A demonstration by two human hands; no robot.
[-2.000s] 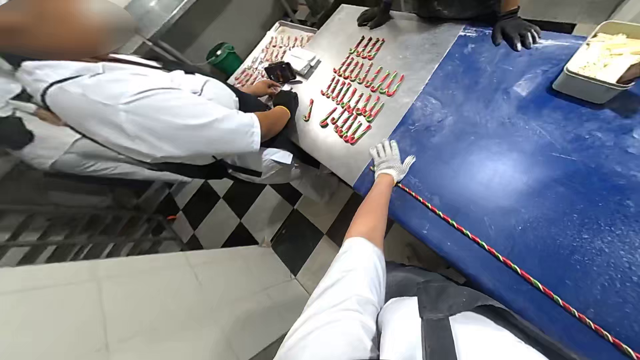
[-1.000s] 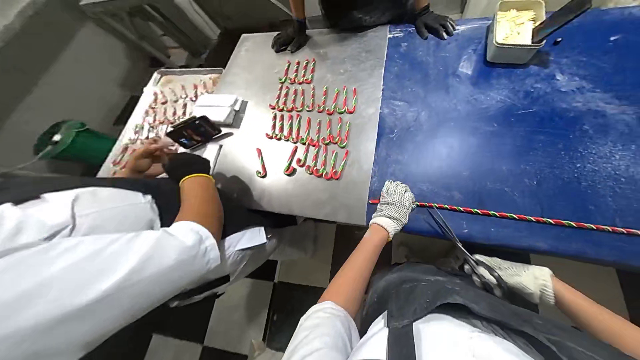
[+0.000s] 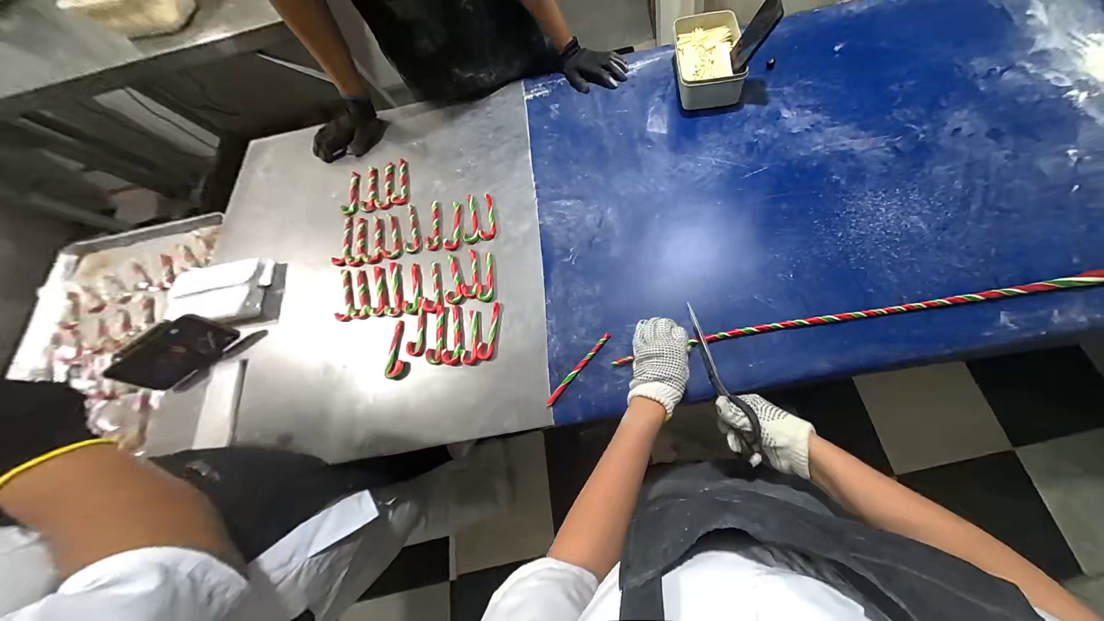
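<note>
A long twisted rope of red, green and white candy lies along the near edge of the blue mat. My left hand, in a white dotted glove, grips its left end, with a short tip showing past the fingers. Gloved too, my right hand holds metal scissors, whose blades cross the rope just right of my left hand. One short cut candy stick lies apart on the mat to the left. Rows of hooked candy canes rest on the steel table top.
Across the table a co-worker's black-gloved hands rest on the surface. A metal container of pale strips stands on the blue mat. At left are a tray of wrapped candies, a phone, a white stack and another co-worker's arm.
The scissors' blades have come up across the rope beside my left hand. A short cut stick now lies separate on the mat. The view has shifted.
</note>
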